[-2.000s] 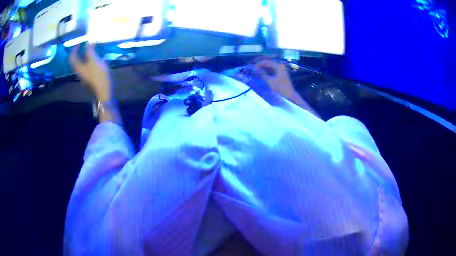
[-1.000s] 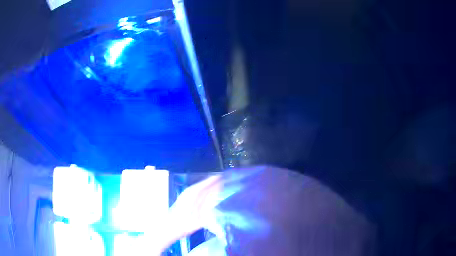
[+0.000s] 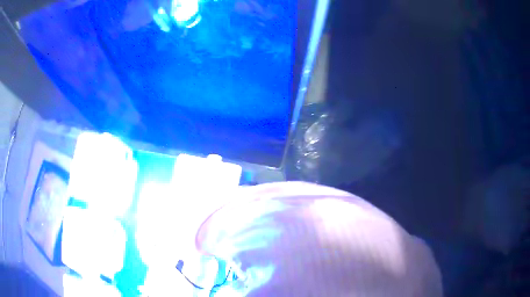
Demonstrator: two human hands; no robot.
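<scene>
Several white boxy units (image 3: 104, 168) stand in two rows at the lower left, washed out by glare. A thin dark cable (image 3: 196, 284) with a small dark end lies in front of the bright area at the lower middle. The wearer's striped sleeve (image 3: 325, 238) fills the lower middle and covers part of the units. Neither of my hands can be made out; what the arm ends in is hidden or lost in glare.
A large blue sheet-like surface (image 3: 215, 81) with a pale edge fills the upper middle. Crinkled clear plastic (image 3: 314, 142) lies right of that edge, in a dark area. A dark-framed panel (image 3: 46, 209) is at the far left.
The view has swung from the lap and bench to the blue surface at the side. Since one second ago, that surface has shifted right and the units up; the cable has come into view.
</scene>
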